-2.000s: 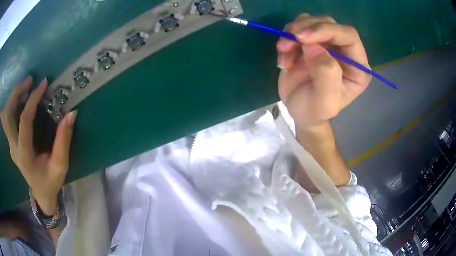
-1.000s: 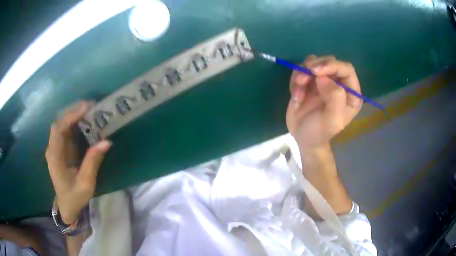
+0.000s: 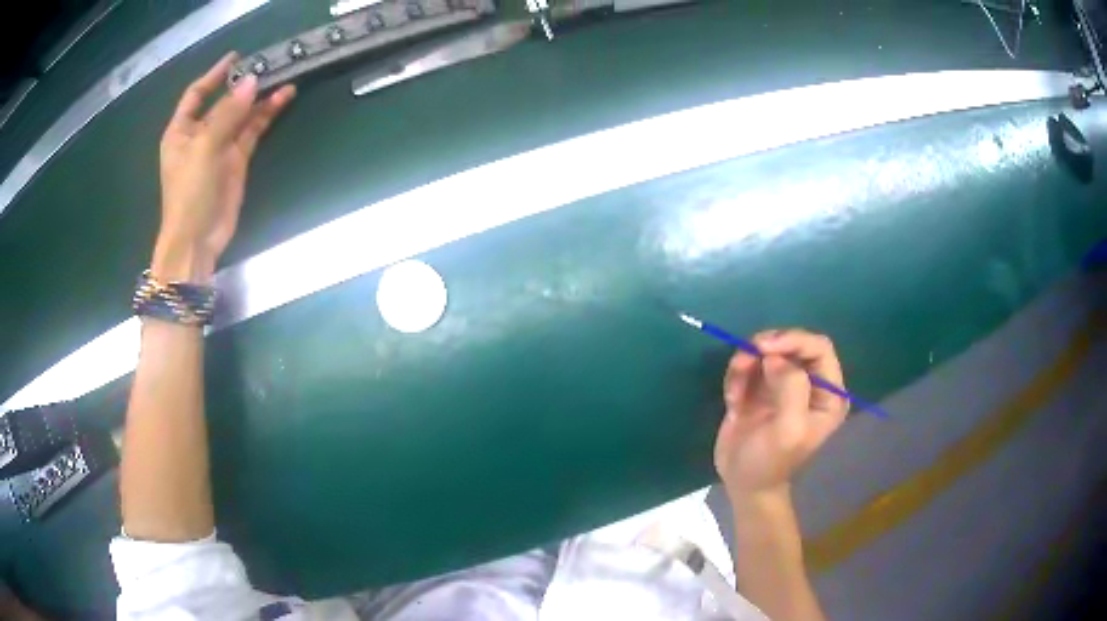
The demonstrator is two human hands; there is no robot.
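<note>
My left hand [image 3: 225, 134] reaches far out past the white strip and grips the near-left end of a long grey metal block [image 3: 352, 39] with a row of small dark inserts. The block's far end lies near the top edge of the view. My right hand [image 3: 783, 406] holds a thin blue brush [image 3: 728, 337] like a pencil above the green bench, its tip pointing left and touching nothing that I can make out. A white disc [image 3: 412, 296] lies flat on the bench, just on my side of the strip.
The long white strip [image 3: 583, 164] crosses the green bench [image 3: 546, 425]. A silver bar [image 3: 443, 56] lies beyond it, beside the block. Metal blocks [image 3: 51, 479] lie at the far left. A small dark object [image 3: 1071, 146] lies at the upper right. Grey floor with yellow lines shows lower right.
My left hand has carried the block forward from the near bench to beyond the white strip. The brush has come away from the block's end. The view has tilted up.
</note>
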